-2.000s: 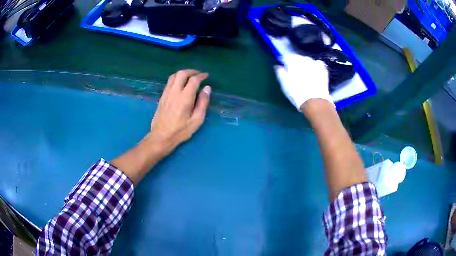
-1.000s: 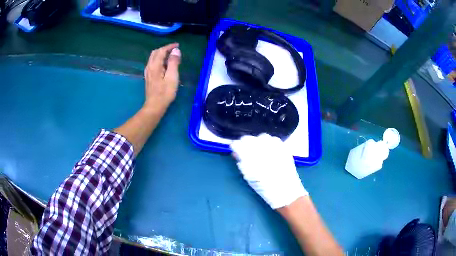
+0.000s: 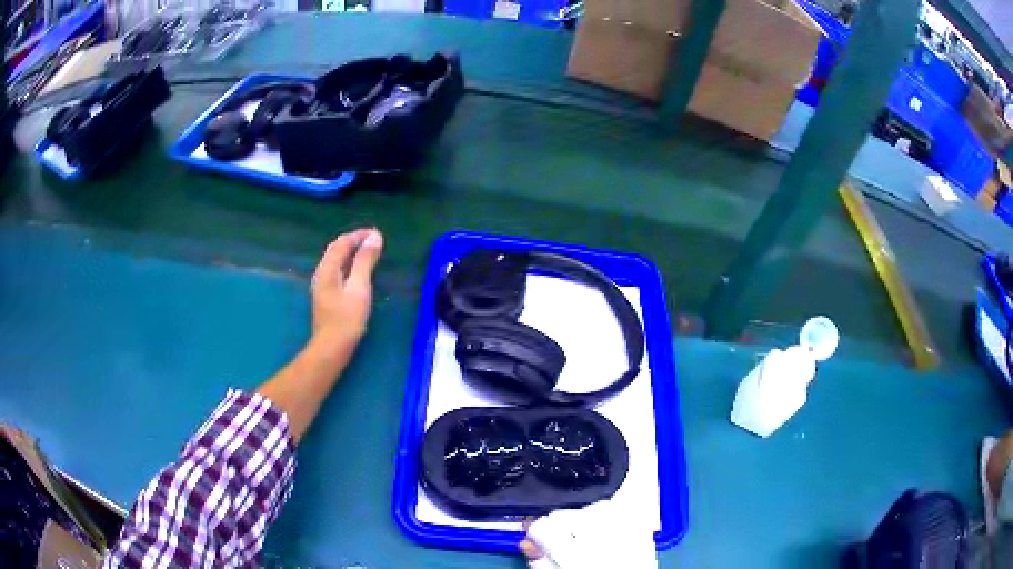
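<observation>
A blue tray (image 3: 673, 445) with a white liner (image 3: 594, 300) lies on the bench in front of me. Black over-ear headphones (image 3: 511, 353) lie in its far half. A black oval part (image 3: 524, 458) with a glossy, hollowed top lies in its near half. My right hand (image 3: 594, 536), in a white glove, is at the near edge of the oval part and is cut off by the bottom edge; its fingers are mostly hidden. My bare left hand (image 3: 344, 291) is left of the tray, empty, with fingers slightly curled.
A black insert (image 3: 322, 147) sits on another blue tray (image 3: 258, 175) on the belt, with a further tray (image 3: 61, 165) at far left. A white bottle (image 3: 774, 389) stands right of my tray. Brown cartons (image 3: 633, 47), a green post (image 3: 800, 183) and a dark fan (image 3: 916, 536) are around.
The blue tray has come from the belt onto the bench, straightened and nearer me. My right hand has moved back towards me with it. My left hand has shifted slightly left. The view has tilted up.
</observation>
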